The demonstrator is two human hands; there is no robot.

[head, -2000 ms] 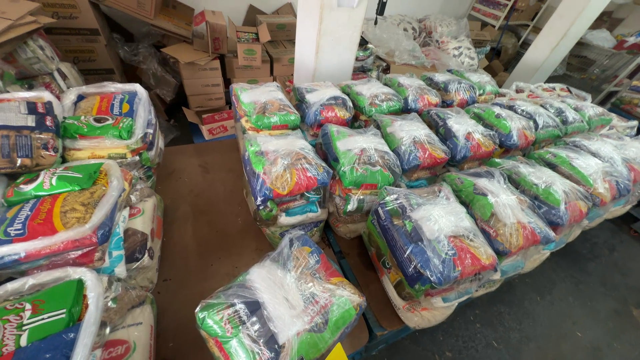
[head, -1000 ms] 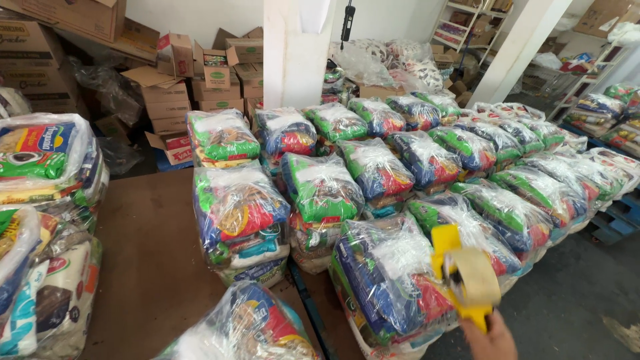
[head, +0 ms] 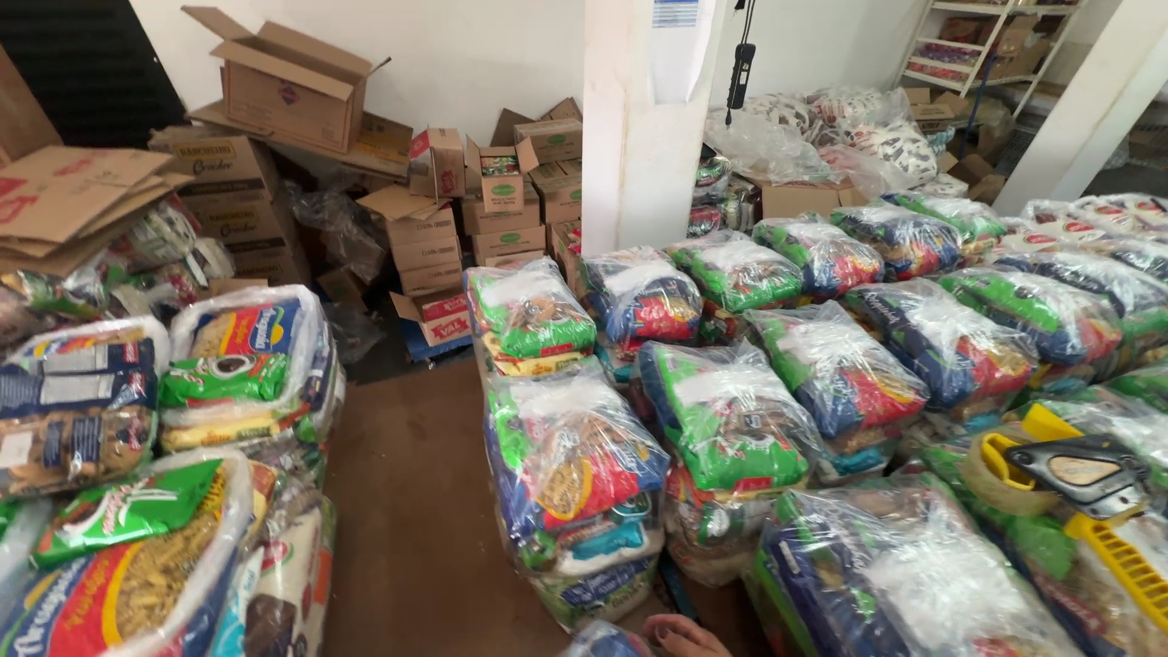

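Note:
My right hand (head: 683,636) shows only in part at the bottom edge, fingers bent beside the top of a clear plastic bag (head: 607,641). Whether it grips that bag cannot be told. My left hand is out of view. A yellow and black tape dispenser with a roll of clear tape (head: 1077,470) lies on the packed bags at the right, no hand on it. Closed clear bags of groceries (head: 575,456) stand in rows from the centre to the right. At the left, open-topped bags (head: 246,356) show packs of pasta and green packets.
Brown board surface (head: 392,493) runs between the two groups of bags. Behind stand stacked cardboard boxes (head: 424,246), an open carton (head: 292,91), a white pillar (head: 634,137) and a second, slanting pillar (head: 1077,109). A black device (head: 742,75) hangs by the pillar. White shelving (head: 981,46) is at the back right.
One second ago my right hand held the tape dispenser above the bags; now the dispenser lies on them and the hand is lower and further left. The view has swung left.

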